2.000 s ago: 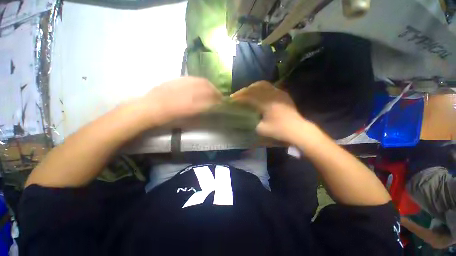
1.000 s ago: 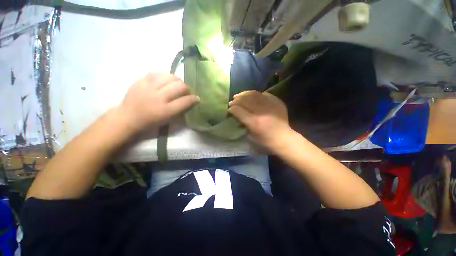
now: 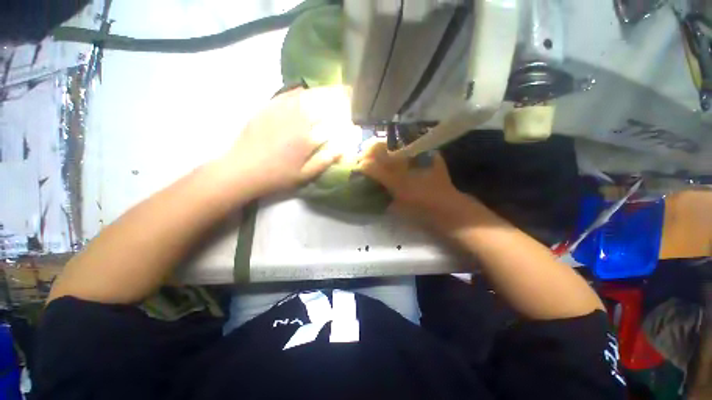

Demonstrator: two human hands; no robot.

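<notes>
An olive green bag panel (image 3: 347, 197) lies on the white machine table under the lit needle area of the pale sewing machine (image 3: 437, 58). My left hand (image 3: 287, 142) presses on the panel's left part, fingertips left of the needle, washed out by lamp glare. My right hand (image 3: 410, 178) holds the panel's right edge close beside the presser foot (image 3: 382, 134); its fingertips are partly hidden by glare and the machine. Black fabric (image 3: 507, 183) lies right of my right hand. An olive webbing strap (image 3: 245, 241) runs down over the table's front edge.
A long olive strap (image 3: 179, 42) crosses the back left of the table. A blue tray (image 3: 627, 238) sits at the right, with a red stool (image 3: 636, 336) below it. Worn, taped boards (image 3: 31, 148) lie at the left. Loose green pieces (image 3: 181, 303) are below the table.
My head view has shifted so the machine head shows larger. My left hand has moved up and right onto the panel by the needle. My right hand stays at its right edge.
</notes>
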